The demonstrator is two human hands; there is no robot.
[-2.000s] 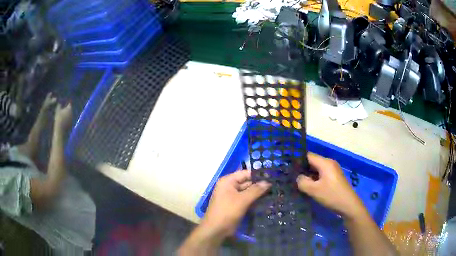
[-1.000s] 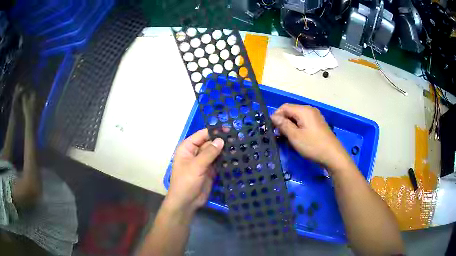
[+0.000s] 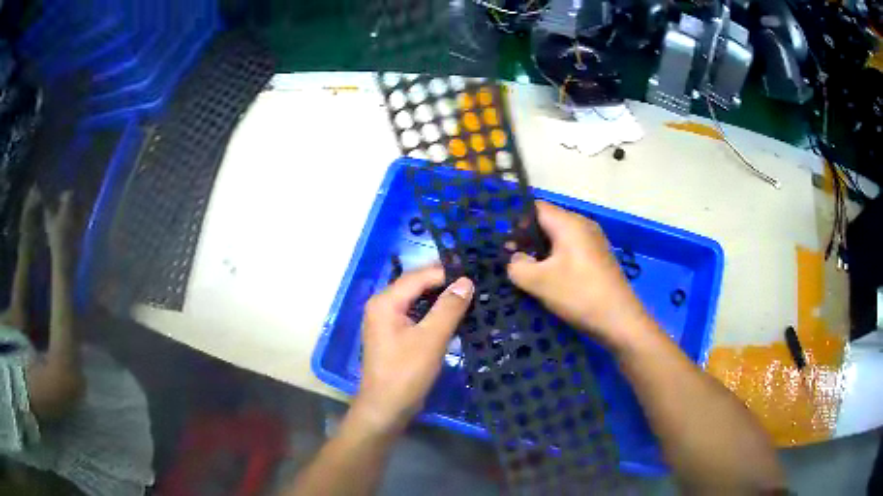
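A long black die-cut sheet (image 3: pixel 542 373) with rows of round holes hangs over the blue bin (image 3: pixel 712 291), its far end over the bench and its near end towards me. My left hand (image 3: pixel 411 329) grips its left edge, thumb on top. My right hand (image 3: pixel 571 266) holds its right edge, thumb and fingers on the sheet. A few small black rings (image 3: pixel 679 296) lie in the bin at the right, and another ring (image 3: pixel 417 226) lies at its upper left. Any piece between my fingertips is hidden.
More perforated sheets (image 3: pixel 174 194) lie at the bench's left, by stacked blue bins (image 3: pixel 116 58). Another person's forearms (image 3: pixel 60 271) show at far left. Motor-like units (image 3: pixel 692 58), white paper (image 3: pixel 602 129), a black pen-like object (image 3: pixel 795 347) and a small black piece (image 3: pixel 619 153) are beyond or right.
Since one second ago, my right hand has moved from beside the sheet onto its right edge. My left hand has shifted right with the sheet, whose far end has swung right.
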